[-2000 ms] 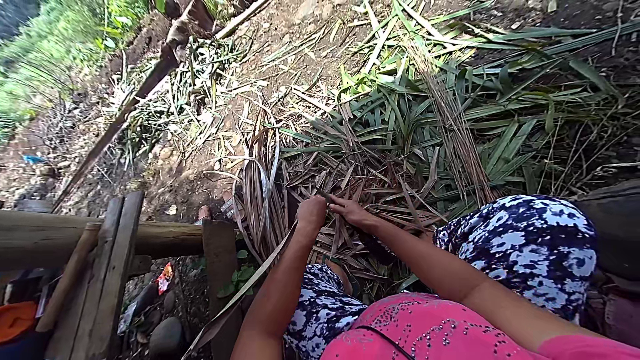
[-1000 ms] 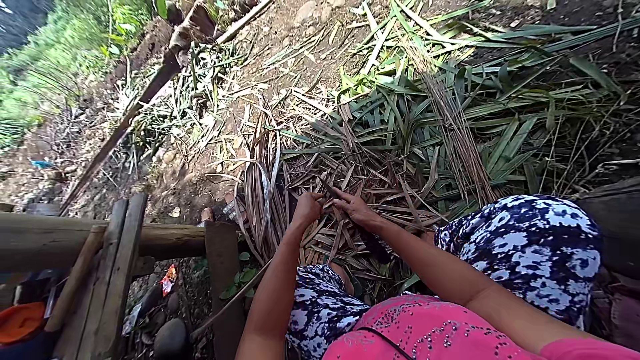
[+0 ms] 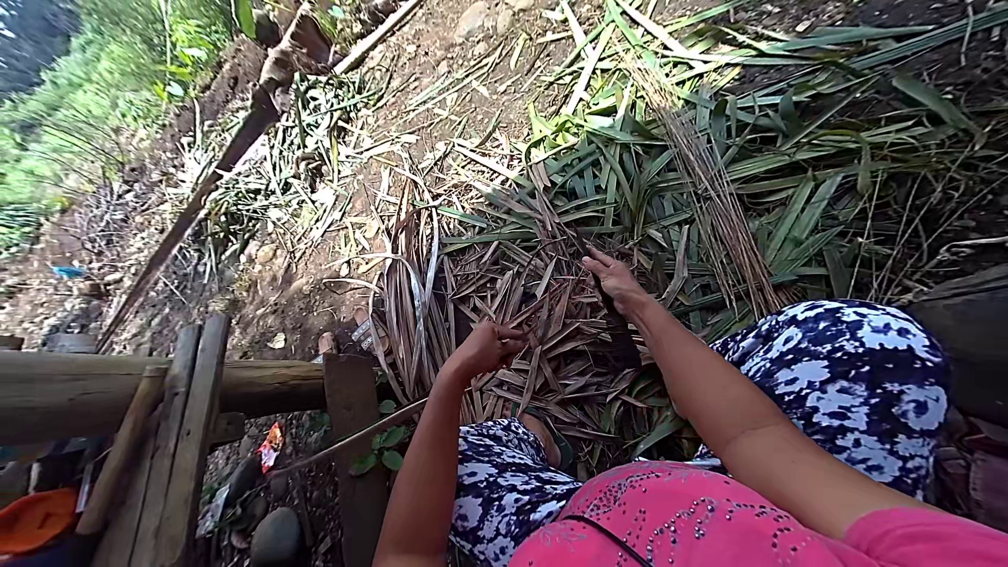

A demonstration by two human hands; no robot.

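My left hand (image 3: 490, 348) is closed around a narrow leaf strip (image 3: 354, 438); the strip passes behind my forearm and trails down left. To its upper right, my right hand (image 3: 614, 282) is held over the pile with a long dark object (image 3: 618, 335) along its palm side, perhaps a knife; the fingers' hold on it is partly hidden. Below both hands lies a heap of dry brown leaf strips (image 3: 551, 358). A bundle of long dry and pale strips (image 3: 409, 295) lies left of the heap, and green blade-like leaves (image 3: 630, 185) spread beyond it.
Thin dry stalks (image 3: 720, 213) lie across the green leaves. At the left are a log rail (image 3: 71, 394), upright boards (image 3: 185, 441), a rounded stone (image 3: 276, 537) and an orange object (image 3: 35, 521). A foot in a sandal (image 3: 551, 441) shows beneath me.
Two seconds ago my hands were together over the heap. They have moved apart, my left hand to the lower left and my right hand to the upper right.
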